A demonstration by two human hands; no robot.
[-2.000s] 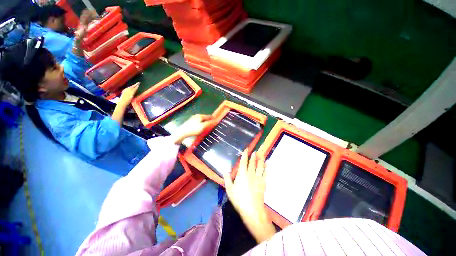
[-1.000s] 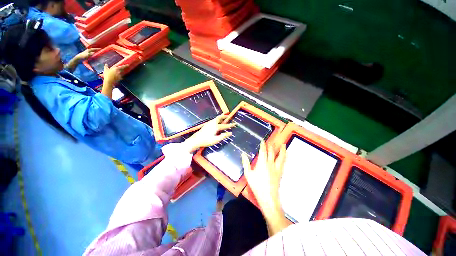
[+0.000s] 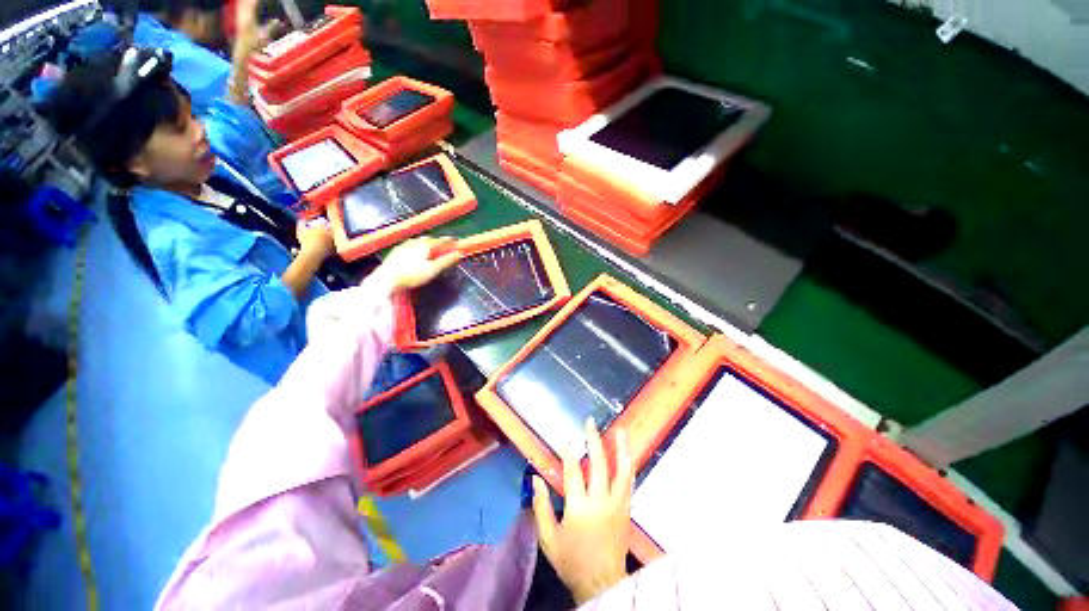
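A tablet in an orange-red tray (image 3: 588, 362) lies in front of me, its dark screen showing glare. My right hand (image 3: 588, 507) rests on its near edge, fingers spread, fingertips on the lower screen and frame. My left hand (image 3: 412, 265) is at the upper left corner of another framed tablet (image 3: 487, 287) to the left, fingers on its rim; the grip is partly hidden. To the right a framed tablet shows a plain white screen (image 3: 738, 466). A dark-screened one (image 3: 914, 516) is beyond it, partly covered by my striped sleeve or cap.
Tall orange-red stacked trays (image 3: 561, 107) stand on the rear ledge, with a white tray (image 3: 664, 137) on a lower pile. A pale post (image 3: 1003, 400) rises at right. A person in blue (image 3: 221, 269) works at left near more framed tablets. Stacked framed tablets (image 3: 412, 418) sit below the belt edge.
My left hand has left the tablet in front and moved to the neighbouring framed tablet on the left. My right hand has moved down to the front tablet's near edge. The view has shifted.
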